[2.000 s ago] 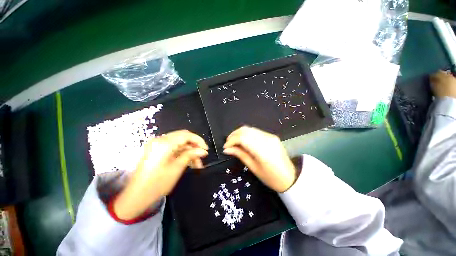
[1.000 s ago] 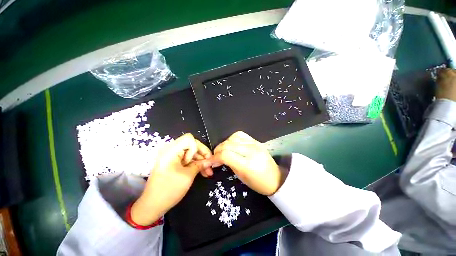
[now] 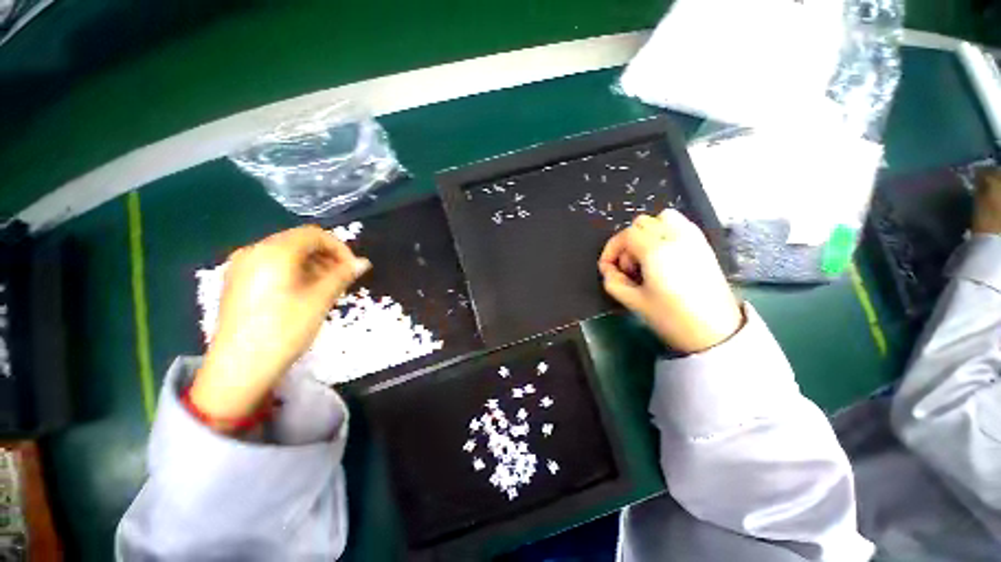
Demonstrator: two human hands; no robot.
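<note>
My left hand [image 3: 280, 302] is over the heap of tiny white plastic parts [image 3: 379, 338] in the black left tray [image 3: 395, 247]. Its thumb and fingertips are close together; whether they hold a part is too small to tell. My right hand [image 3: 670, 274] is over the right tray [image 3: 516, 280], fingertips curled at the scattered thin metal pins [image 3: 631, 181]. Whether it holds a pin is hidden. The near tray [image 3: 423, 461] holds a loose pile of small white star-like pieces [image 3: 510, 456].
A crumpled clear bag [image 3: 324, 165] lies beyond the left tray. A bag of grey pins [image 3: 768, 247] and a white packet [image 3: 735, 55] lie to the right. Another person's sleeve [image 3: 960, 329] and dark tray [image 3: 922, 236] are at far right. An orange-brown thing [image 3: 31, 505] is at lower left.
My hands were together above the near tray's back edge and have parted. My left hand has moved left over the white heap, my right hand right over the pins.
</note>
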